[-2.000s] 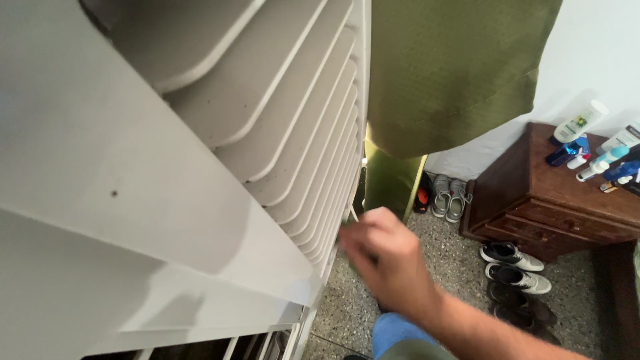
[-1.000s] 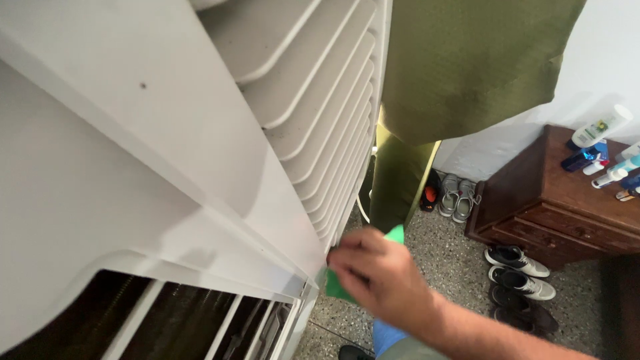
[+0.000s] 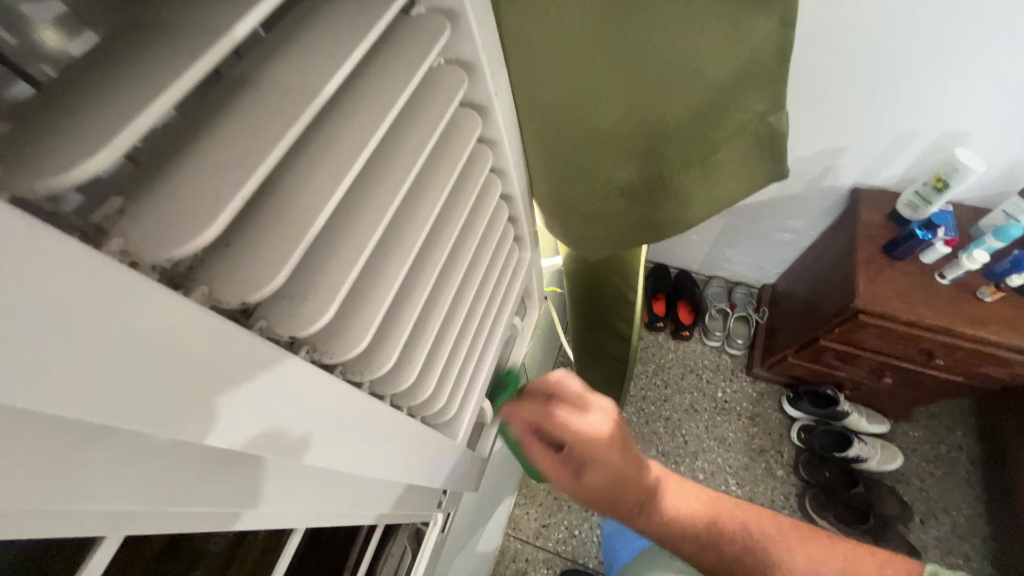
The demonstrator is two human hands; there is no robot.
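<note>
My right hand point(image 3: 572, 444) is closed on a thin green cloth or sheet point(image 3: 520, 448), whose edges stick out past the fingers. It is at the lower right end of the white louvred grille point(image 3: 360, 280), beside the lowest slats. The hand is slightly blurred, and its fingertips are partly hidden. Dark dirt shows along the slat ends, on the lower edge of the grille. Below the grille is a white panel point(image 3: 160, 376), and under that a dark opening with white bars point(image 3: 200, 552). My left hand is not in view.
An olive-green curtain point(image 3: 648, 120) hangs behind the grille. A brown wooden chest of drawers point(image 3: 920, 296) stands at the right, with bottles point(image 3: 940, 184) on top. Several shoes point(image 3: 848, 432) are on the speckled floor point(image 3: 688, 400). A thin pale cord point(image 3: 558, 328) hangs beside the grille.
One second ago my right hand held the green piece by the grille's lower corner; it is still there. The view has shifted, showing more of the grille's slats and less of the lower opening.
</note>
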